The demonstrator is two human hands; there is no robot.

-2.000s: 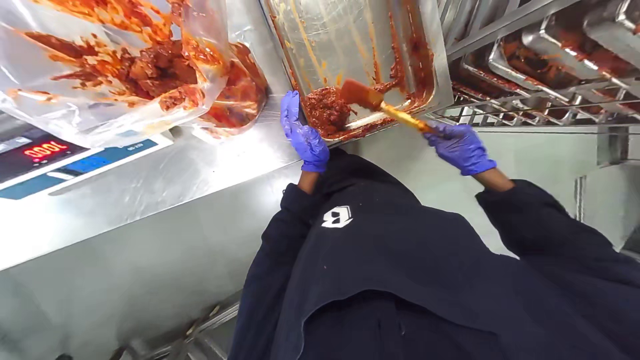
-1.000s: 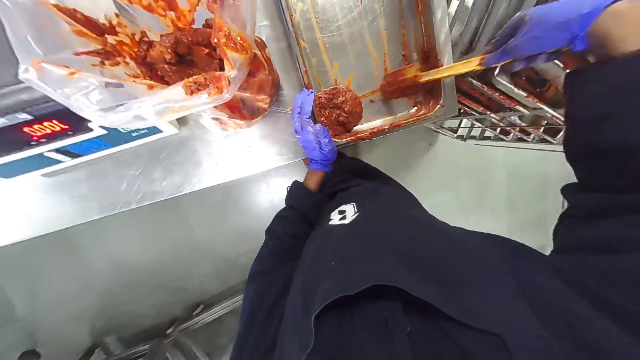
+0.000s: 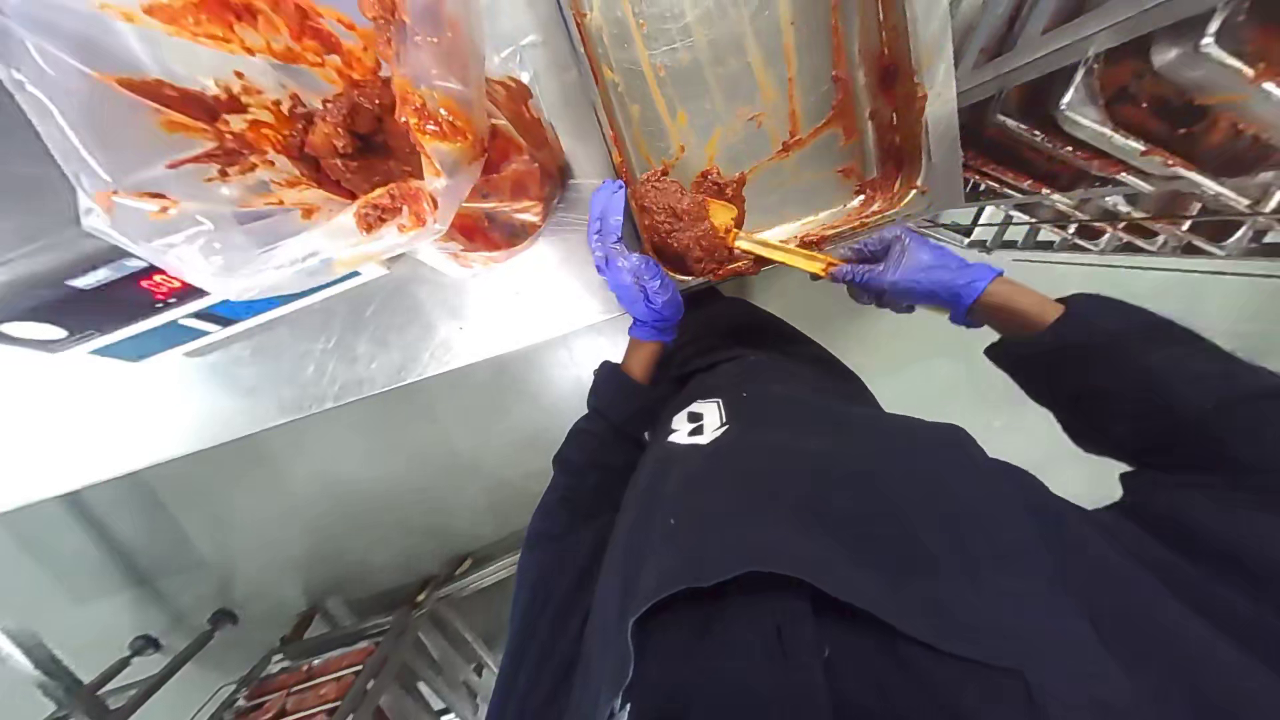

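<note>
Both hands wear purple disposable gloves. My right hand grips the yellow handle of a spatula, whose blade is partly buried in a mound of chunky dark-red sauced food. The mound lies in the near left corner of a sauce-smeared metal tray. Against that corner, at the tray's outer left side, rests my left hand with its palm toward the tray; it holds no tool. A clear plastic bag with similar red food inside stands open to the left of the tray.
Under the bag is a digital scale with a lit red display. A sauce-stained clear container or bag sits between bag and tray on the steel table. Racks with soiled metal trays stand at right; another rack is below left.
My right hand, farther right and higher a second ago, has come back near the tray's front edge with the spatula. The blade has moved left from the tray's right side into the mound.
</note>
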